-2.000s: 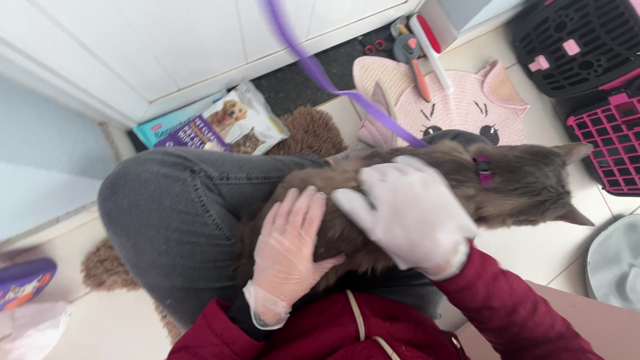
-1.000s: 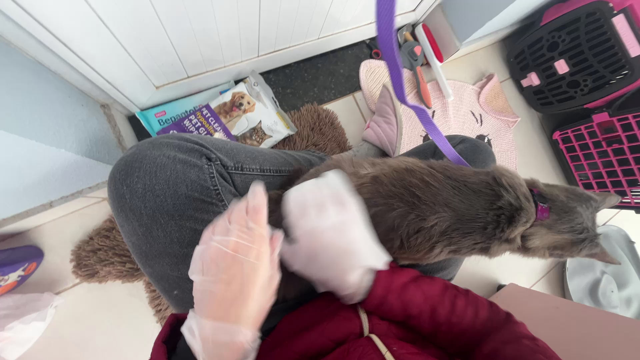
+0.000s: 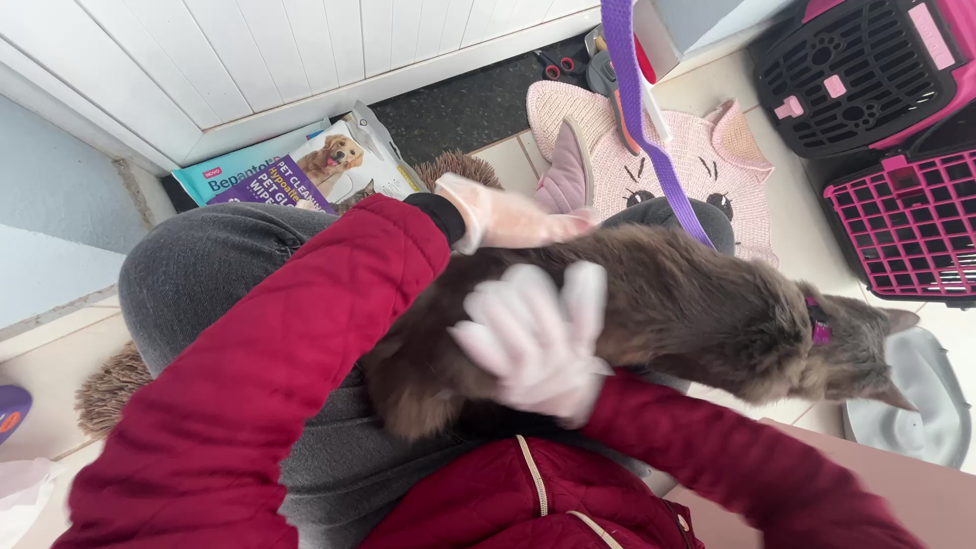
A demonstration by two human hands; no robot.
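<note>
A long-haired grey-brown cat (image 3: 671, 305) stands across my lap, its head to the right, wearing a purple collar (image 3: 820, 324). A purple leash (image 3: 648, 145) hangs in front of its far side. My left hand (image 3: 518, 217), in a clear glove, lies along the cat's far flank; its fingertips are blurred and partly hidden. My right hand (image 3: 541, 335), in a whitish glove and blurred by motion, is spread over the cat's lower back with fingers apart. No tool shows in either hand.
Wipes packs (image 3: 282, 183) lie at the door's foot. A pink cat-face mat (image 3: 686, 152) holds a grooming tool (image 3: 621, 114); scissors (image 3: 559, 67) lie behind. Pink-and-black carriers (image 3: 907, 221) stand right, near a grey basin (image 3: 907, 404). A brown shaggy rug (image 3: 114, 389) shows at left.
My left hand has moved from the near side, over the cat's rump, to its far flank. My right hand's fingers, blurred together one second ago, now show spread on the back.
</note>
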